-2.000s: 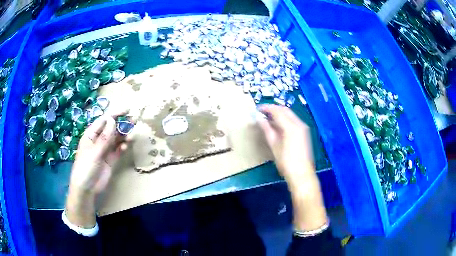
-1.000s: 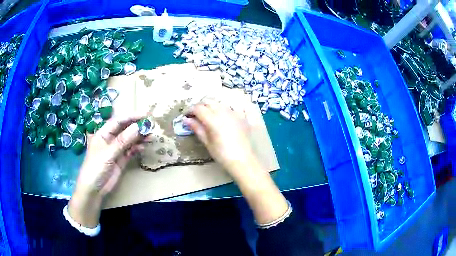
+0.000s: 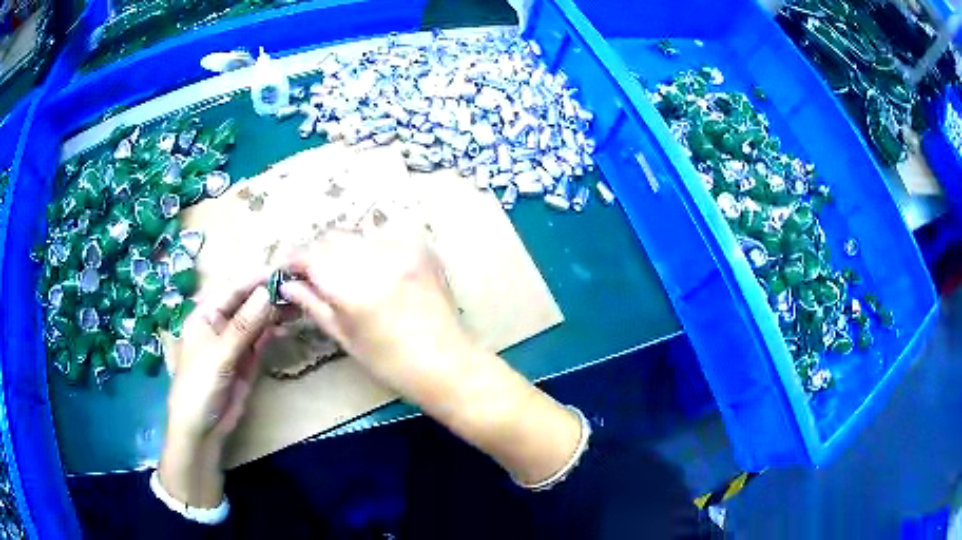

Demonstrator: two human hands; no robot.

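My left hand (image 3: 216, 364) holds a small green shell (image 3: 280, 287) between thumb and fingertips, above the left part of the stained pad (image 3: 306, 364). My right hand (image 3: 380, 301) reaches across the pad with its fingertips at the same shell. Whether the right fingers hold an insert or a stick cannot be told. The glue dish is hidden behind the right hand. A loose pile of green shells (image 3: 127, 253) with pale oval open faces lies at the left. A large heap of silvery inserts (image 3: 464, 111) lies at the top centre.
The pad lies on a tan cardboard sheet (image 3: 506, 264) over a dark green bench top (image 3: 622, 285). A large blue bin (image 3: 728, 306) at the right holds green parts with silvery centres (image 3: 781, 237). A translucent white bottle (image 3: 269, 87) and a small white item (image 3: 227, 61) stand at top left.
My right hand has moved from the dish leftwards to the shell in my left hand. The dish is now covered. Earlier, my right hand was near the insert heap. The camera view has shifted.
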